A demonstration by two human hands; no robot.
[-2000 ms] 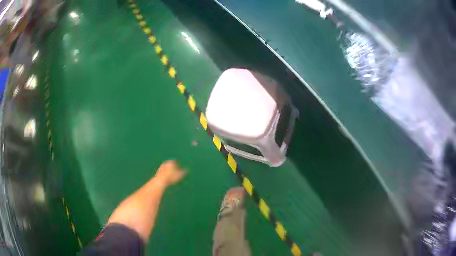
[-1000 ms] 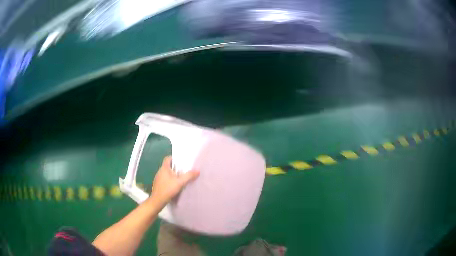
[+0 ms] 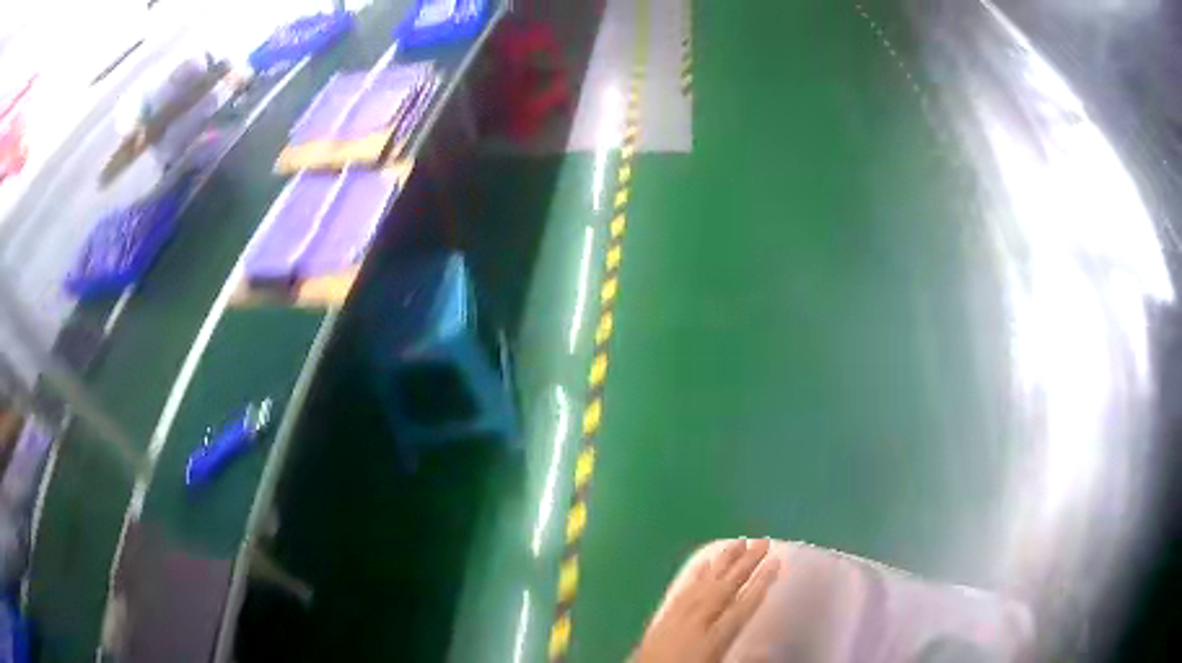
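Note:
The pinkish-white plastic stool (image 3: 894,606) is at the bottom right, close to me, blurred and cut off by the lower edge. My left hand (image 3: 713,602) lies over its left side, with the fingers together on the pale surface. The thumb, the wrist and the stool's legs are not visible. My right hand is not in view.
A blue stool (image 3: 447,356) stands beside the long green bench (image 3: 195,525). On the bench are purple stacks (image 3: 324,227) on brown sheets, blue trays (image 3: 123,246) and a blue tool-like object (image 3: 227,443). Yellow-black tape (image 3: 599,376) runs along the floor.
The view has swung along the aisle. The pale stool has gone from the middle of the view to the bottom right, with my left hand still on it. The blue stool has come into view.

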